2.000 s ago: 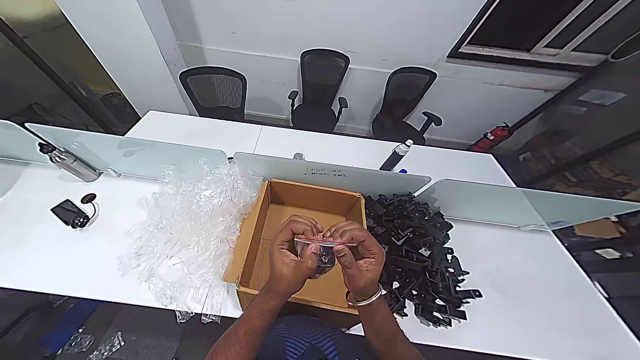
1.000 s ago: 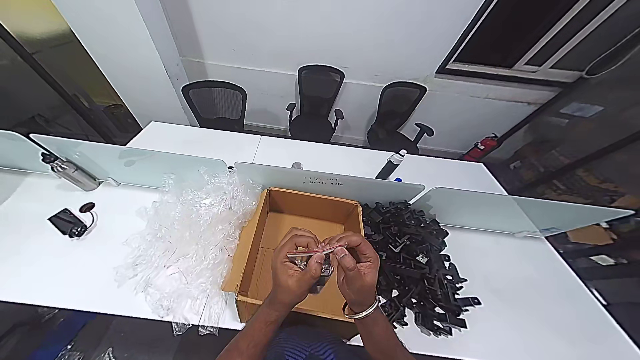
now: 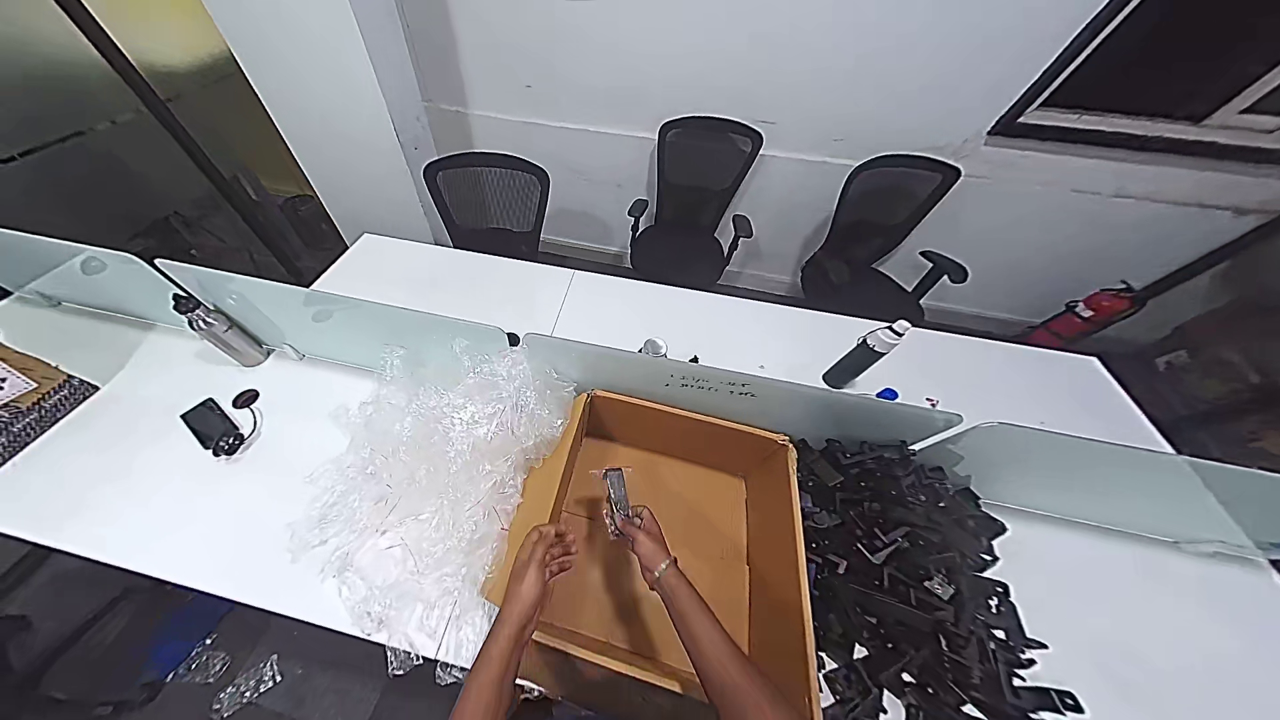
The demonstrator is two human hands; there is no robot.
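Observation:
My right hand point(image 3: 645, 540) holds a small clear plastic bag with a dark part inside point(image 3: 617, 492), over the inside of an open cardboard box point(image 3: 790, 500). Near the box's left flap, my left hand point(image 3: 545, 560) is apart from the bag, fingers loosely curled and holding nothing. A heap of clear plastic bags point(image 3: 430, 490) lies left of the box. To its right is a pile of black brackets or similar parts point(image 3: 900, 570).
Glass dividers point(image 3: 350, 315) run behind the box. A steel bottle point(image 3: 230, 335) and a small black device point(image 3: 210, 427) stand at left. Beyond the dividers are a dark bottle with a white cap point(image 3: 865, 355) and several office chairs point(image 3: 700, 190).
Both hands were together on the clear bag before. My left hand has let go and moved left, while my right hand has carried the bag forward over the box.

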